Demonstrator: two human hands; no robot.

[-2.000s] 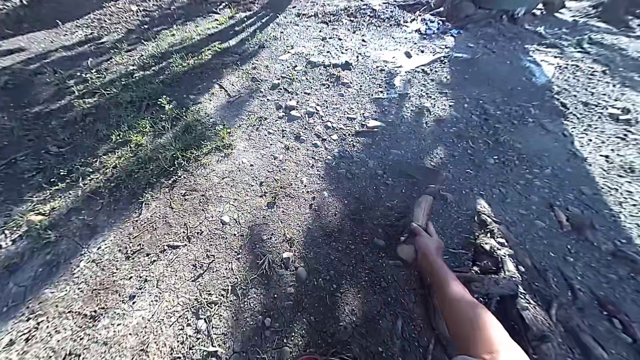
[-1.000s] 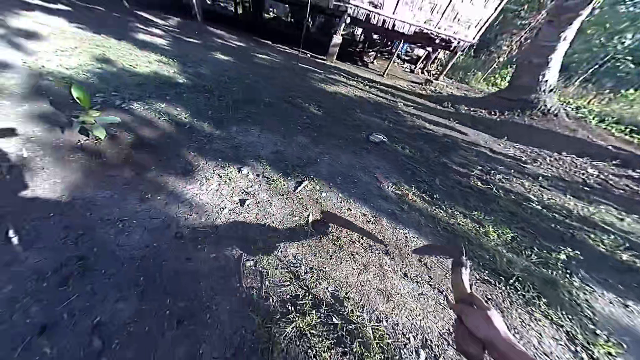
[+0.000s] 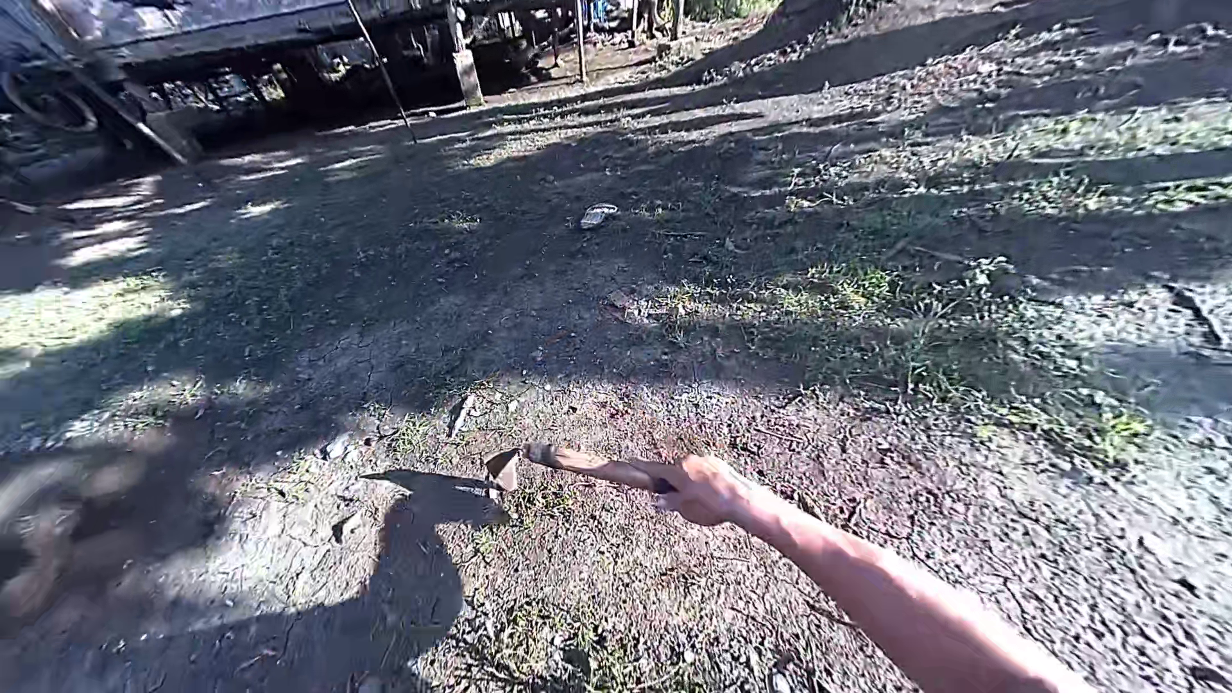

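My right hand (image 3: pixel 701 489) reaches in from the lower right, closed around the wooden handle of a bladed hand tool (image 3: pixel 595 466). The handle points left, with a dark band near its far end. Beyond the band, a short-looking metal blade (image 3: pixel 502 469) hangs over bare soil and sparse grass; its full length and shape are hard to tell at this angle. A shadow falls on the ground just left of the blade. My left hand is out of the frame.
Cracked soil (image 3: pixel 616 577) with patches of grass (image 3: pixel 866 289) spreads around. A pale flat object (image 3: pixel 599 215) lies farther ahead. At the upper left stands a raised structure on posts (image 3: pixel 467 77), with a leaning pole (image 3: pixel 380 67) near it. A tree base (image 3: pixel 799 24) shows at the top.
The view has swung far, from gravelly ground to the yard by the structure. The tool stays in my right hand; its handle pointed up a second ago and now points left.
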